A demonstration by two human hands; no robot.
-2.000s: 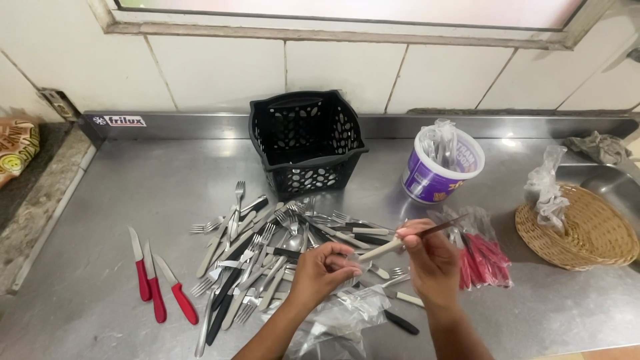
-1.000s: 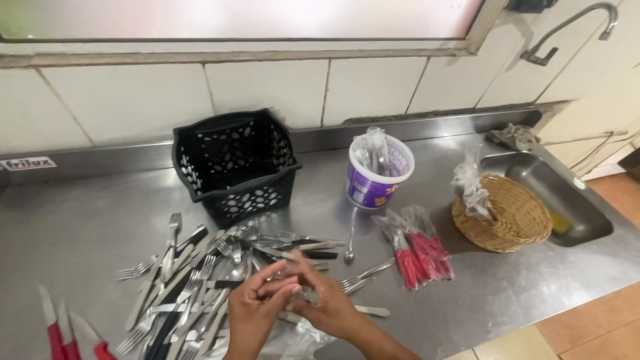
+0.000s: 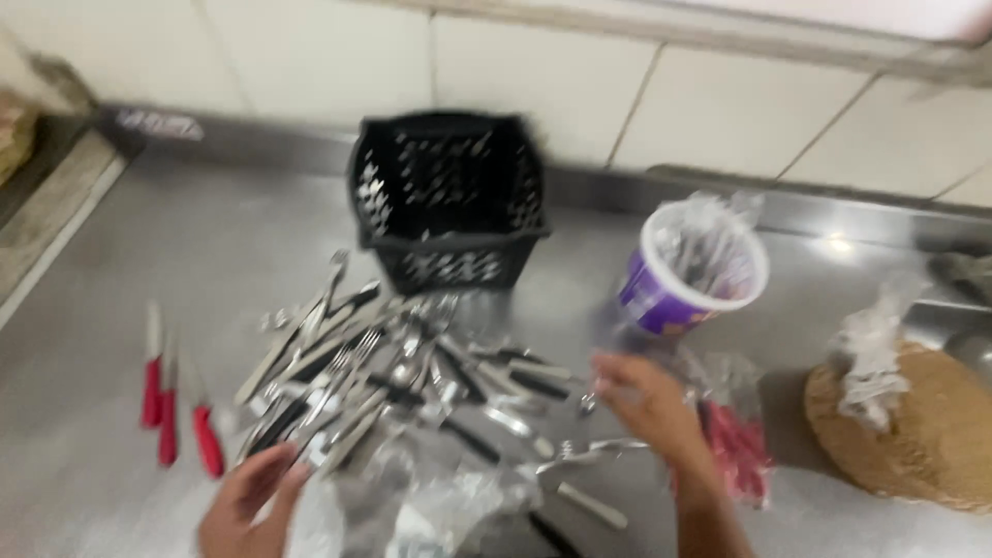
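Note:
My left hand [image 3: 252, 500] is at the near left edge of a pile of forks, knives and spoons [image 3: 403, 372]; its thumb and fingers are apart, and nothing plain shows between them. My right hand [image 3: 647, 407] hangs right of the pile, beside a small spoon [image 3: 587, 402]; blur hides whether its fingertips hold anything. Crumpled clear plastic bags [image 3: 457, 504] lie at the near side of the pile. Three red-handled knives [image 3: 168, 426] lie at the left. Right of my right hand are red-handled pieces in a clear plastic bag [image 3: 740, 453].
A black perforated plastic basket [image 3: 453, 240] stands behind the pile. A purple and white tub [image 3: 670, 298] holds bagged cutlery. A round wicker piece [image 3: 922, 434] with a knotted plastic bag [image 3: 876, 364] on it lies at the right, near the sink. The steel backsplash [image 3: 589, 194] runs behind.
My hands, together over the near side of the pile a second ago, are now far apart, left and right. The knife held two seconds ago is no longer seen between them. The view has swung.

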